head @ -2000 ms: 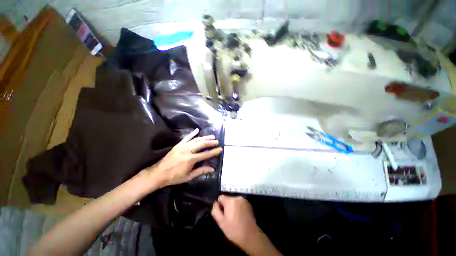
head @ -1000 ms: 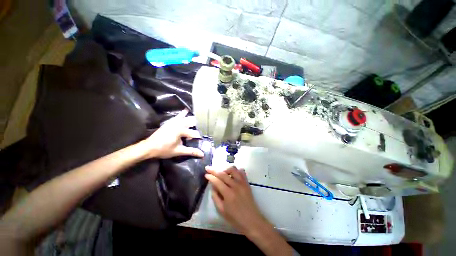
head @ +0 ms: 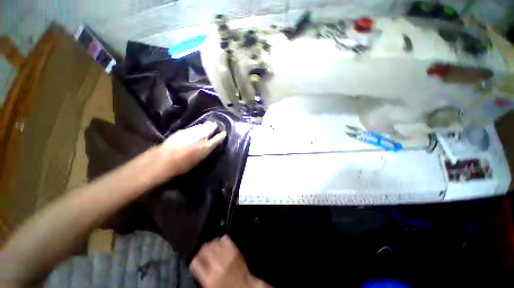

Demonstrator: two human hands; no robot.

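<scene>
A dark brown shiny garment piece (head: 169,208) lies on the left end of the machine bed and hangs down over its front edge. Its right edge runs up to the presser foot area (head: 253,115) under the bright light. My left hand (head: 197,143) presses on the garment left of the needle, with some fingers curled into a fold of it. My right hand (head: 222,263) is at the garment's lower end, below the bed's front edge, with fingers closed on its edge; it is blurred.
The white sewing machine arm (head: 349,73) runs to the right. Light blue snips (head: 379,140) lie on the white bed (head: 338,177). A light blue tool (head: 187,46) is behind the machine head. A phone (head: 96,49) and brown cardboard (head: 51,129) are at left.
The view has tilted. My right hand has moved from beside the needle down to the garment's lower end. The garment now hangs over the front edge, and my left hand lies on a fold.
</scene>
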